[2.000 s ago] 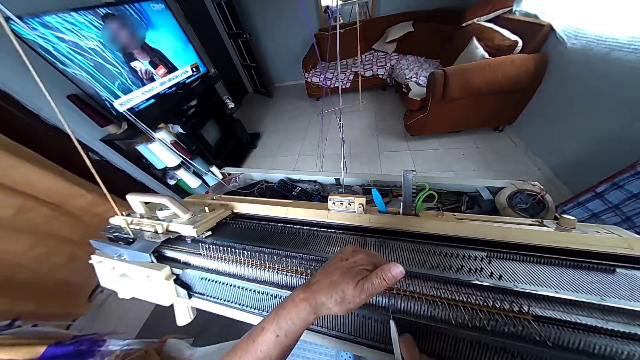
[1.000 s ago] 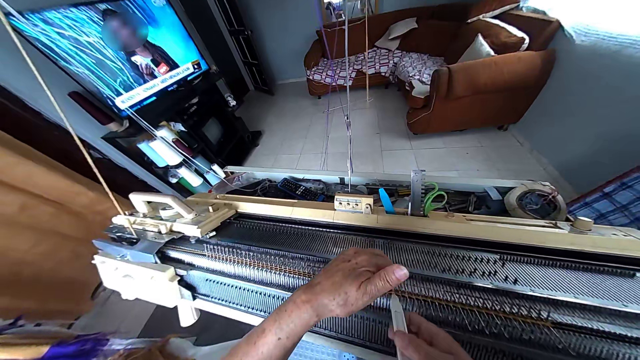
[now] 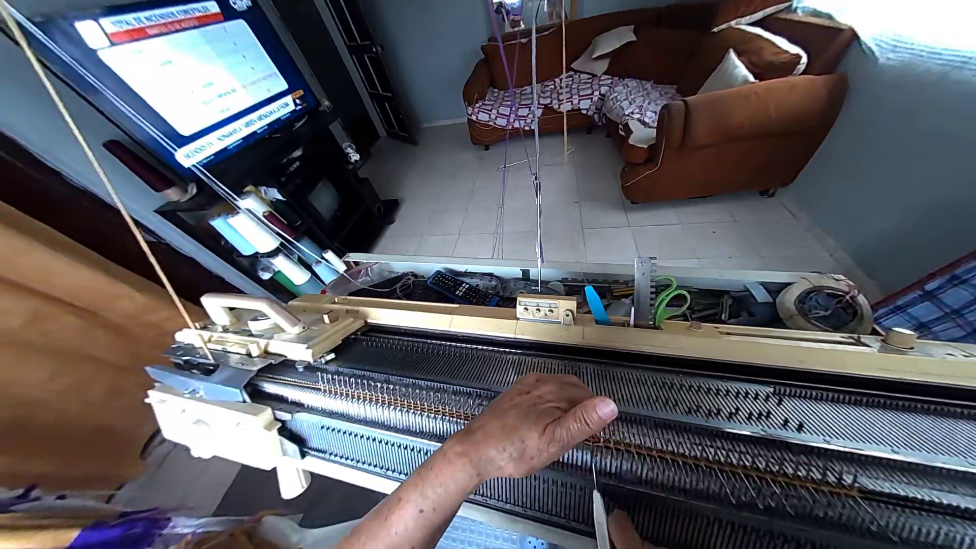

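Observation:
My left hand (image 3: 526,427) lies over the needle beds of a knitting machine (image 3: 457,324), its thumb pointing right and its fingers curled out of sight. At the bottom edge, my right hand (image 3: 627,531) is mostly cut off by the frame and holds a light-handled tool (image 3: 600,515) with a thin metal shaft, its tip upward near the front bed. Brownish yarn (image 3: 686,457) runs between the beds among the raised needles. The cream carriage (image 3: 267,328) sits at the machine's left end, with a tan strand rising from it.
Behind the machine, a long tray (image 3: 457,263) holds a remote control (image 3: 461,290), green-handled scissors (image 3: 671,301) and a roll of tape (image 3: 823,305). Yarn cones (image 3: 255,231) stand at left below a television (image 3: 191,69). A brown sofa (image 3: 732,137) is farther back.
My right hand came farther into view with the tool one second ago and is now lower, mostly outside the frame. My left hand stays over the beds.

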